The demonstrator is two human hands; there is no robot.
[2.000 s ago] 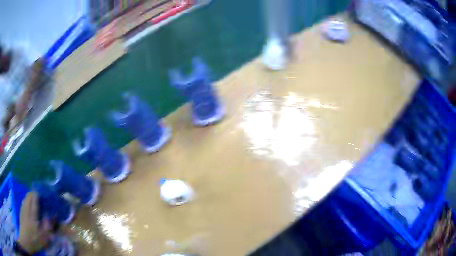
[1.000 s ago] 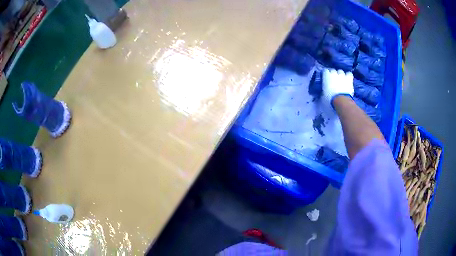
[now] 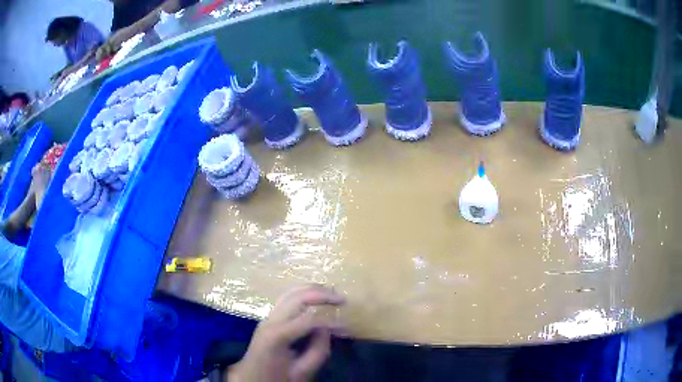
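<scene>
Several denim-blue tubes, such as this one [image 3: 479, 93], stand in a row along the back of the board, pale ring trims at their bases and U-notched ends up. Grey-white ring trims [image 3: 229, 166] are stacked at the left, with more rings behind. A white glue bottle [image 3: 478, 200] with a blue tip lies right of centre. My left hand [image 3: 293, 333], bare, is over the front edge of the board, fingers curled but apart, holding nothing; it touches no tube or ring. My right hand is out of the picture.
A large blue bin [image 3: 134, 246] with rows of rings stands left of the board [image 3: 381, 246]. A yellow tool [image 3: 188, 265] lies near it. A second white bottle [image 3: 647, 121] stands at the far right. Another person [image 3: 75, 37] sits at the upper left.
The view has swung left from the right-hand bin of tubes to the ring bin. My gloved right hand, earlier in that bin, has left the picture. My bare left hand has come into view.
</scene>
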